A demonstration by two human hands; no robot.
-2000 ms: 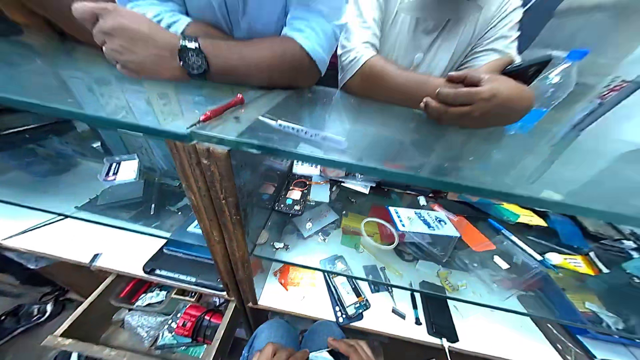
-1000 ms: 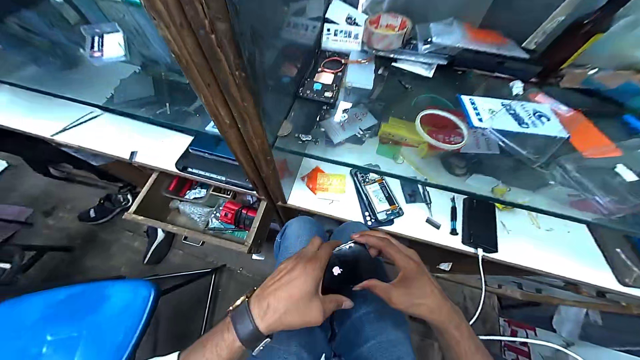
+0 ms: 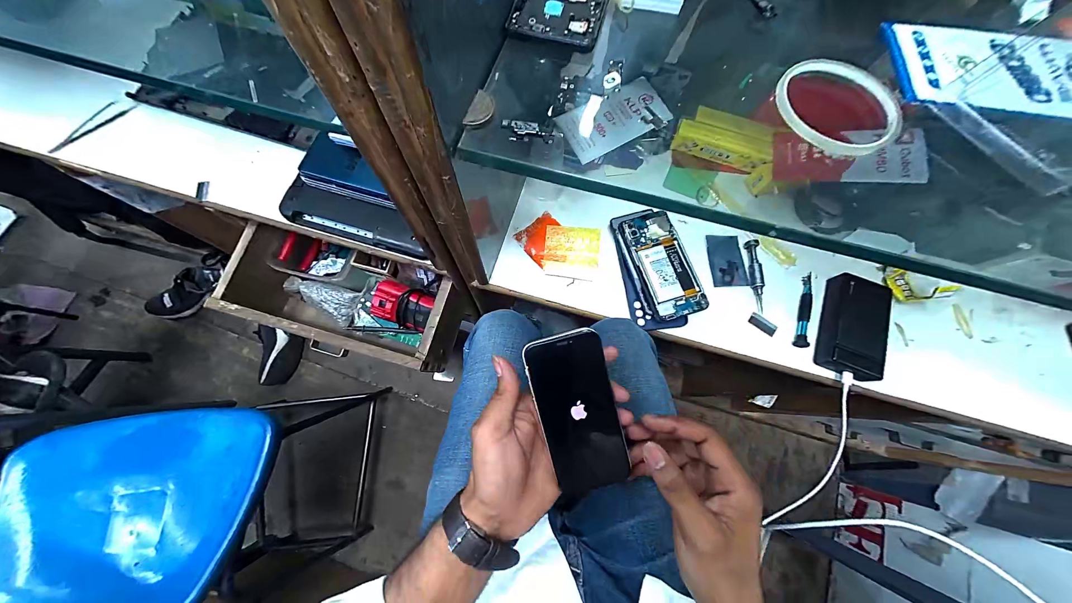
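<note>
My left hand (image 3: pixel 512 452), with a dark watch strap at the wrist, holds a smartphone (image 3: pixel 578 419) above my lap. Its black screen shows a white Apple logo. Fingertips of that hand show past the phone's right edge. My right hand (image 3: pixel 699 481) is at the phone's lower right, fingers apart and curled near its edge; whether they touch it I cannot tell. On the white bench beyond my knees lie an opened phone (image 3: pixel 667 272) with its battery and boards bare, a screwdriver (image 3: pixel 755 272), a second, blue-and-black screwdriver (image 3: pixel 803 311) and a black power bank (image 3: pixel 852 327) with a white cable.
An open wooden drawer (image 3: pixel 327 322) holds a red tool and plastic bags. A glass shelf (image 3: pixel 754 222) with a tape roll (image 3: pixel 837 107) overhangs the bench, beside a wooden post (image 3: pixel 394 126). A blue chair (image 3: pixel 138 502) stands at lower left; a white cable (image 3: pixel 842 444) hangs at right.
The view has tilted down from the counter, where two people rested their arms. One second ago both hands held the phone; now my left hand holds it more upright and my right hand has loosened from it.
</note>
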